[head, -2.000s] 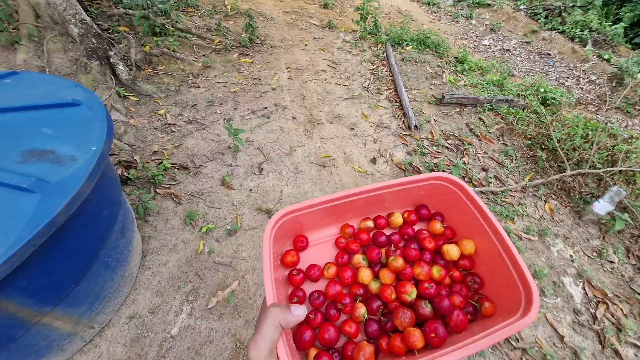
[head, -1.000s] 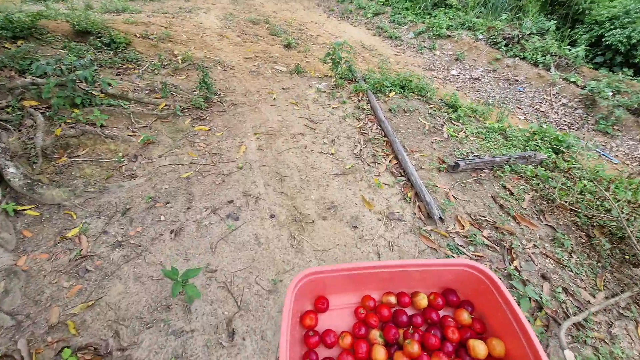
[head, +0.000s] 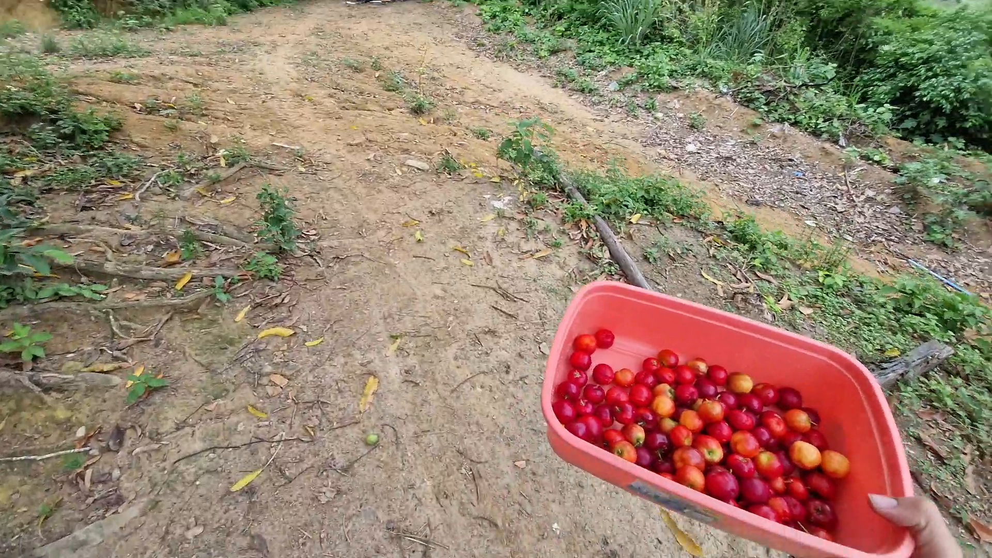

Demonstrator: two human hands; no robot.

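Note:
A coral-pink plastic container (head: 728, 325) is tilted at the lower right, its inside facing the camera. Many small cherry-like fruits (head: 697, 426), red, dark red and orange, lie in it, bunched toward the near side and right. My right hand (head: 918, 523) grips the container's near right corner, the thumb over the rim; the other fingers are hidden below. A dark strip (head: 670, 502) is on the near outer wall. My left hand is out of view.
A dirt path (head: 387, 232) with scattered leaves runs ahead. Exposed roots (head: 139, 271) cross the ground at left. A wooden pole (head: 616, 248) lies beyond the container, and a short log (head: 914, 363) is to its right. Green bushes (head: 930, 77) stand at the upper right.
My left thumb was on the container's left side in the oldest frame; now my right hand holds its right corner. The view has moved along the path, and the blue lidded tank is gone from sight.

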